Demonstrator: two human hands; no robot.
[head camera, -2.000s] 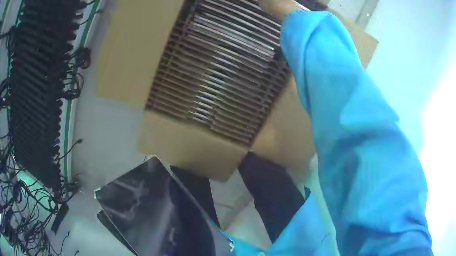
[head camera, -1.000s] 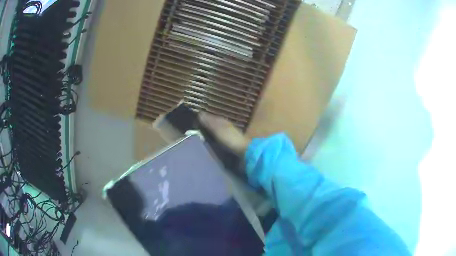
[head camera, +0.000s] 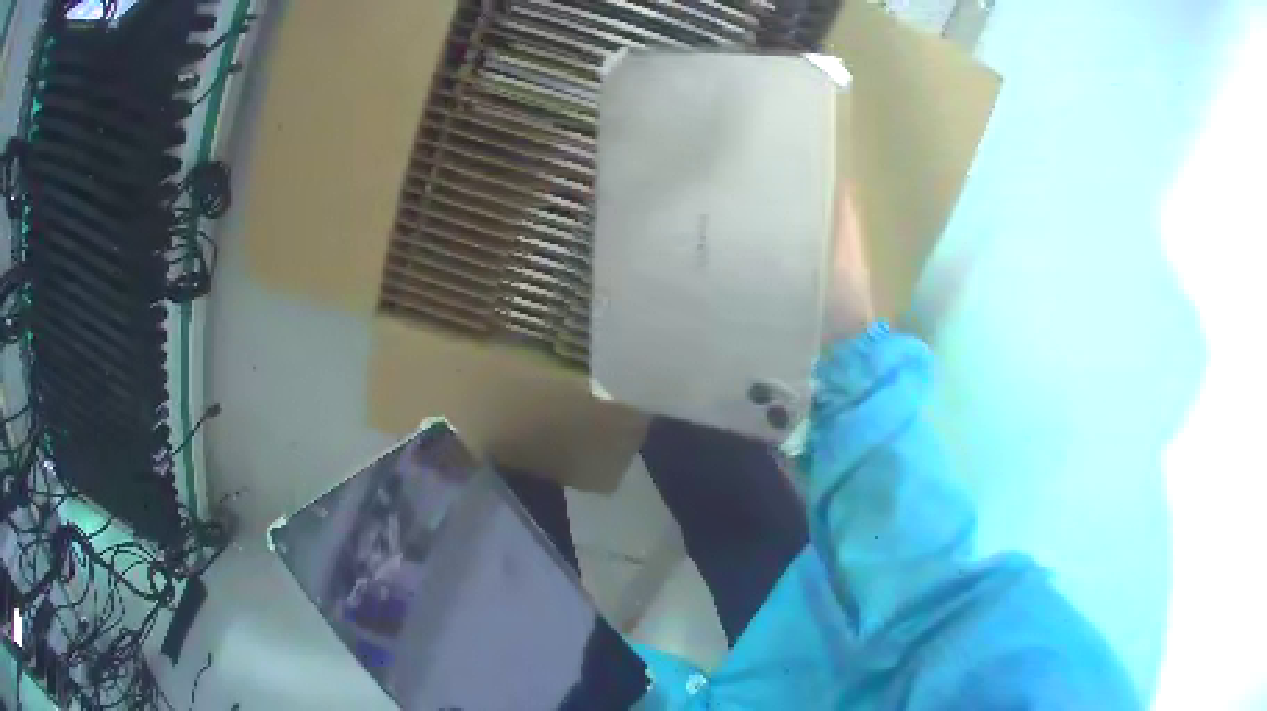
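Note:
A silver tablet (head camera: 709, 208), its back with two camera lenses facing me, is over the right part of the open carton (head camera: 313, 181). My right hand (head camera: 850, 271) grips it at its right edge; the fingers are mostly hidden behind it. Thin brown dividers (head camera: 452, 222) form slots in the carton, with pale tablet edges (head camera: 535, 278) among them. Another tablet (head camera: 473, 583), dark glossy screen up, is at the lower left, cut off by the bottom edge. My left hand is not visible; what holds this tablet is hidden.
A rack (head camera: 97, 278) with close black slots runs down the left side, with black cables (head camera: 84, 597) hanging and tangled at its lower end. Carton flaps (head camera: 507, 417) spread outward. My dark-clothed legs are below the carton. A pale, overexposed surface is on the right.
My right hand was at the lower-left tablets; it has moved up and right and now holds a silver tablet over the carton. The screen-up tablet has shifted slightly down and left.

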